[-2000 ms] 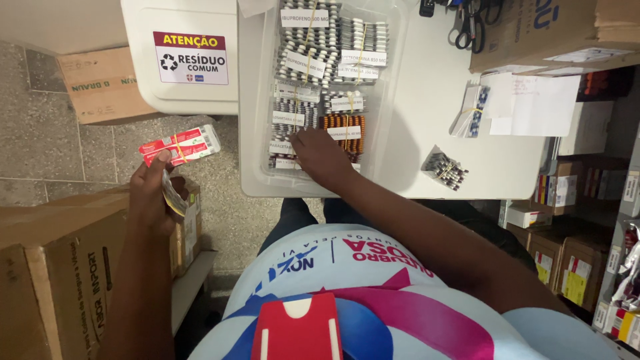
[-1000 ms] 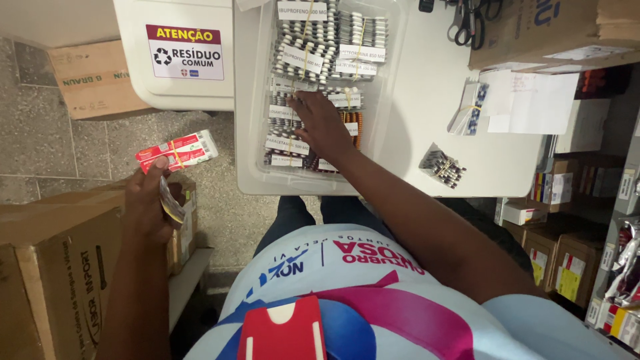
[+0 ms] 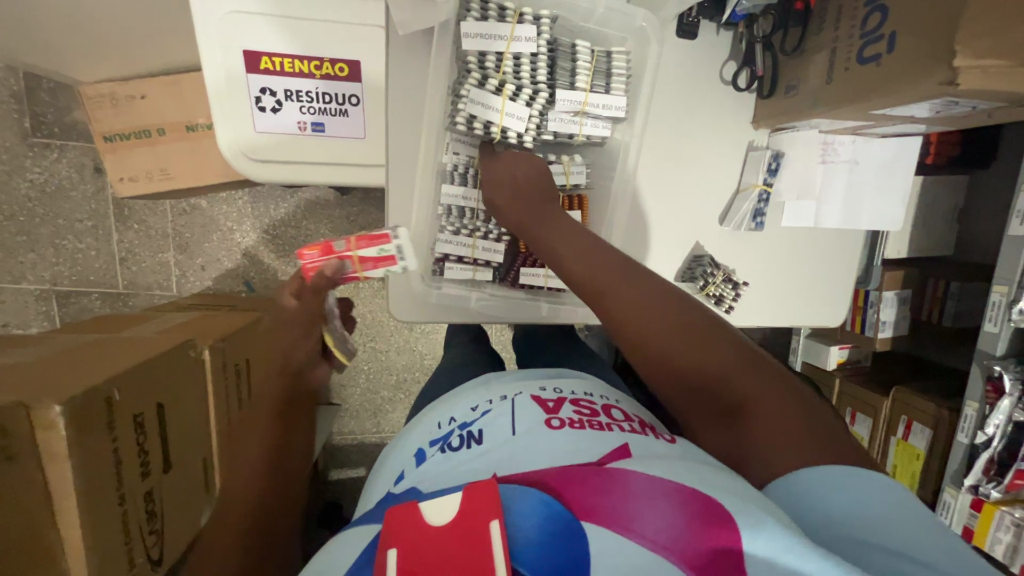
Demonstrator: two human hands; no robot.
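My left hand point(image 3: 308, 324) is shut on a red-and-white bundle of packets point(image 3: 356, 256) bound with a yellow rubber band, left of the table; a second, curved packet point(image 3: 339, 340) shows below its fingers. My right hand point(image 3: 516, 188) reaches into a clear plastic bin point(image 3: 616, 184), its fingertips among the pill blister bundles at the left-middle. Whether those fingers grip anything is hidden. Banded blister packs point(image 3: 504, 80) with printed paper strips fill the bin's far part. Nearer lie more blister bundles point(image 3: 472, 216), some with orange or dark red pills.
The bin stands on a white table point(image 3: 768, 288). On it, to the right, lie two banded blister bundles point(image 3: 714, 282), point(image 3: 754, 188), paper sheets point(image 3: 852, 180), scissors point(image 3: 756, 60) and a cardboard box point(image 3: 872, 64). A lidded white waste bin point(image 3: 304, 160) stands left; cardboard boxes point(image 3: 128, 416) sit lower left.
My right hand has moved from the near part of the bin farther in, toward its left-middle. My left hand still holds the red-and-white bundle.
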